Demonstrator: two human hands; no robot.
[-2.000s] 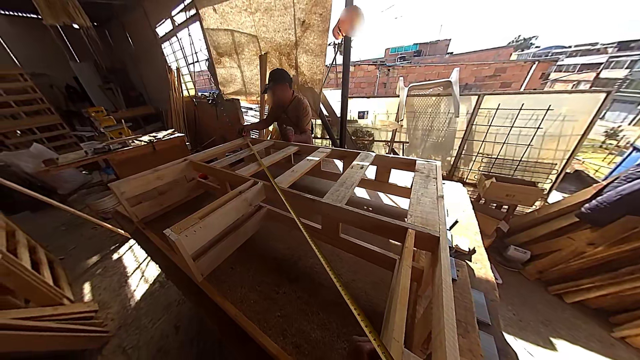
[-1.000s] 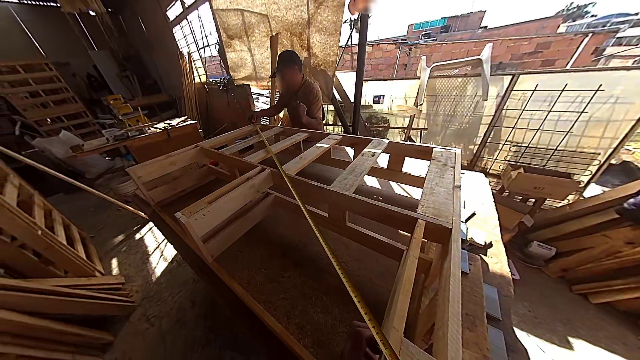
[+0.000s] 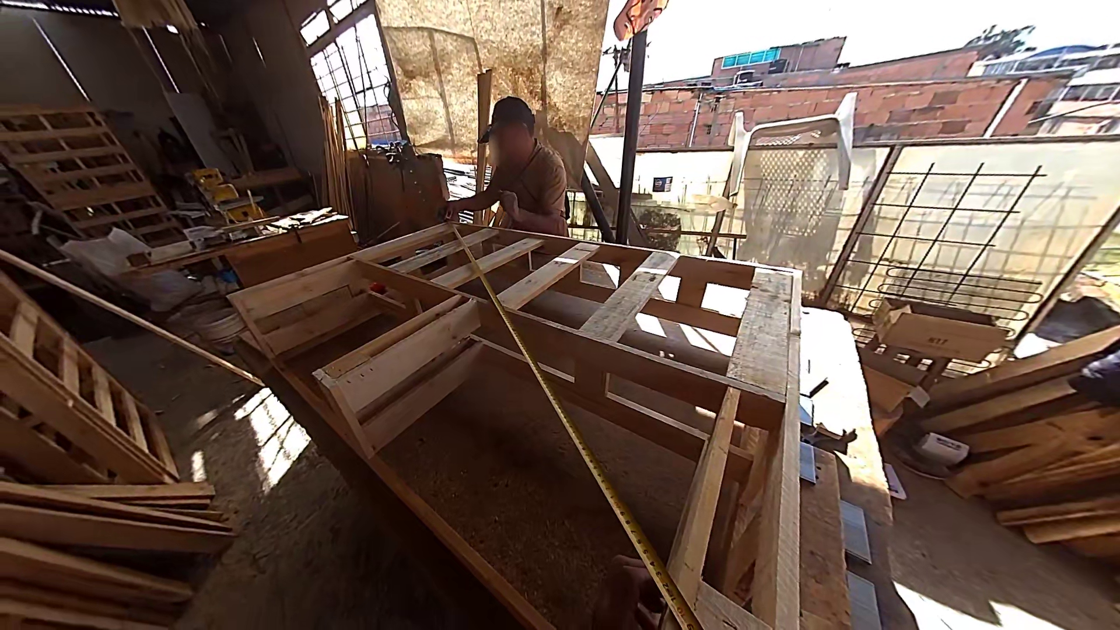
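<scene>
A yellow tape measure blade [image 3: 569, 420] runs diagonally over a slatted wooden frame [image 3: 604, 350], from its far corner down to the near right corner. At the bottom, one of my hands [image 3: 626, 595] is beside the blade, dark and partly cut off by the lower edge; which hand it is, and whether its fingers grip the tape, I cannot tell for sure. My other hand does not show. Across the frame, a co-worker [image 3: 525, 175] in a dark cap leans at the far corner, one hand at the tape's far end.
The frame rests on a workbench [image 3: 437, 534]. Stacked boards lie at the lower left [image 3: 96, 542] and right [image 3: 1032, 437]. A long thin strip [image 3: 131, 315] slants at the left. Flat metallic pieces [image 3: 856, 529] lie along the bench's right side, near a cardboard box [image 3: 941, 328].
The tape stays stretched across the frame, and the co-worker remains at its far end. More of my hand shows at the bottom than two seconds ago. The view has shifted slightly.
</scene>
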